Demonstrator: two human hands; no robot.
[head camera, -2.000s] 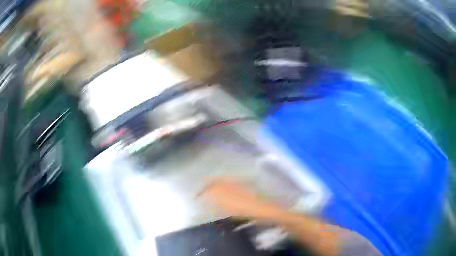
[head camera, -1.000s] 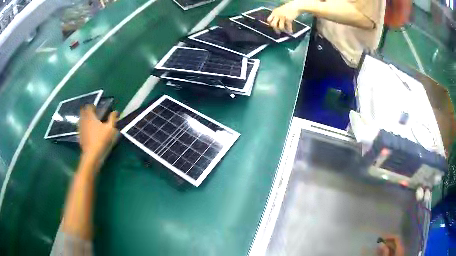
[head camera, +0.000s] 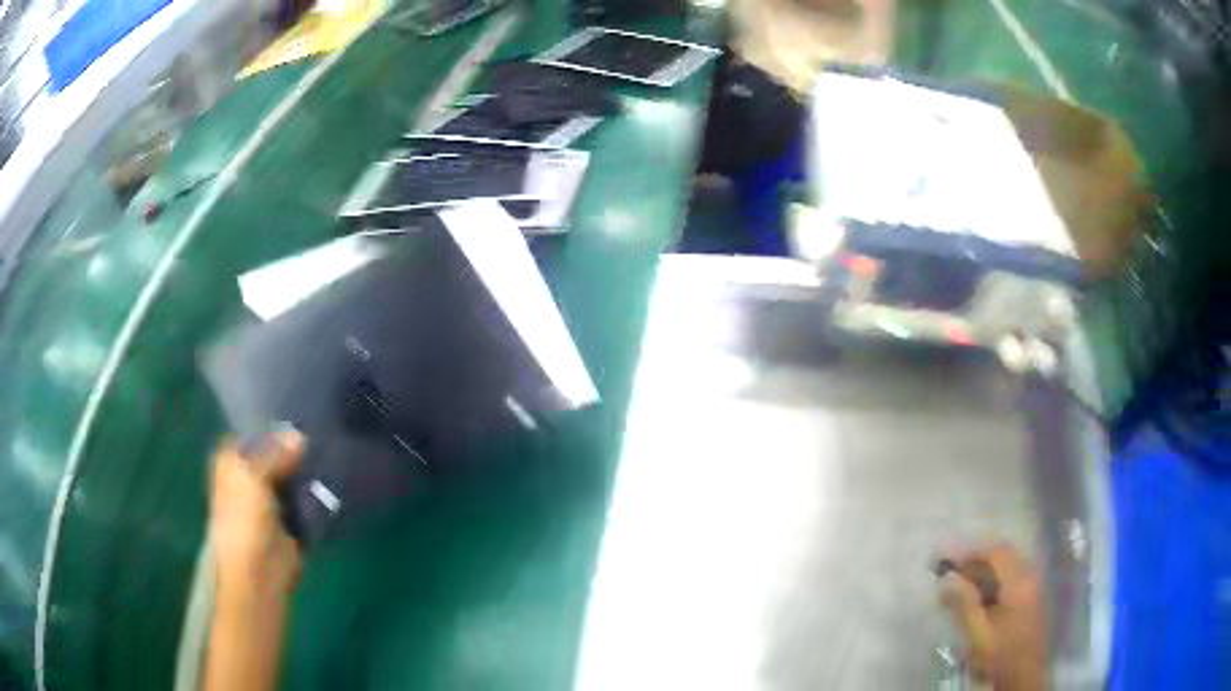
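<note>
My left hand (head camera: 257, 506) grips a solar panel (head camera: 405, 365) at its near left corner and holds it over the green belt, black back towards me. Behind it, white borders of a panel lying on the belt show. My right hand (head camera: 999, 607) is over the right part of the light box (head camera: 810, 540), with a small dark item (head camera: 975, 578) in its fingertips, blurred, probably the test lead connector. The light box top glares white on its left side and looks grey on the right.
Overlapping panels (head camera: 473, 182) lie on the green belt (head camera: 446, 594) farther off. A bench meter (head camera: 932, 290) stands at the light box's far end, with a white sheet (head camera: 918, 162) beyond. A blue basket (head camera: 1174, 554) is at right. Part of another person (head camera: 810, 34) shows at the top.
My left hand has taken hold of a panel and brought it over the belt, back side showing. My right hand has come further into view. The view has shifted right.
</note>
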